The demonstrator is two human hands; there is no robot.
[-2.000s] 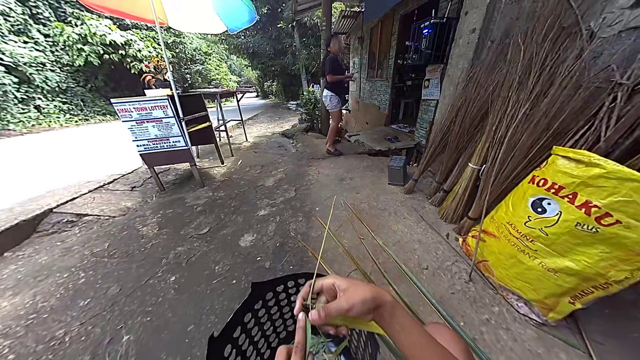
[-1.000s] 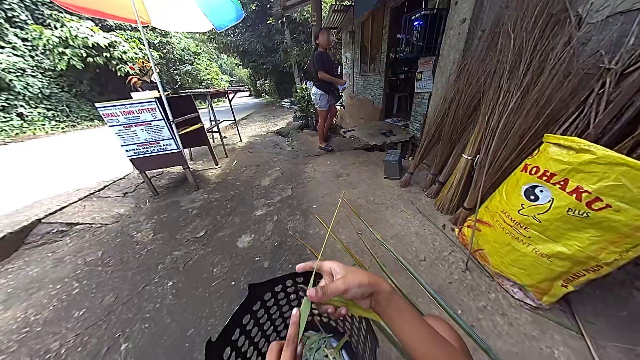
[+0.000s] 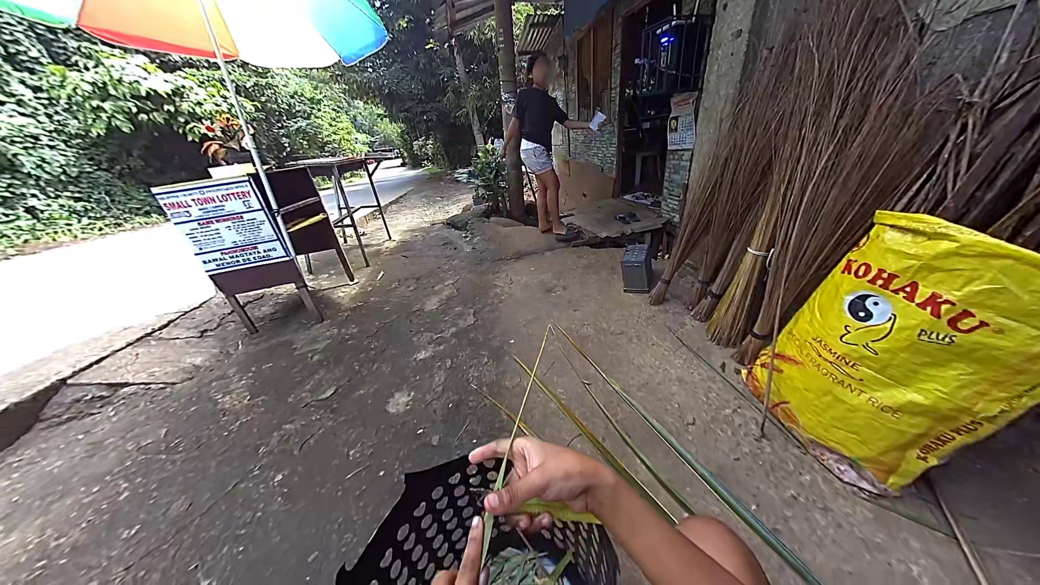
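My right hand (image 3: 546, 481) pinches a narrow green palm leaflet (image 3: 487, 532) between thumb and fingers, its thin tip standing up above the fingers. At the bottom edge, my left hand (image 3: 467, 565) has a finger extended along the lower part of that leaflet; the rest of this hand is cut off by the frame. Beneath both hands is a black perforated plastic basket (image 3: 422, 520) with green leaf scraps (image 3: 524, 566) inside. More long palm leaflets (image 3: 707, 475) stretch across beside my right forearm, beyond the basket.
A yellow rice sack (image 3: 918, 341) stands at the right, by stick brooms (image 3: 780, 162) leaning on the wall. A small grey box (image 3: 636, 269) sits on the ground ahead. A person (image 3: 538, 130) stands near a doorway. At the left are a signboard (image 3: 227, 236) and an umbrella (image 3: 284, 32).
The person by the doorway now extends an arm with a white item toward the building. My right hand still holds a leaflet above the basket.
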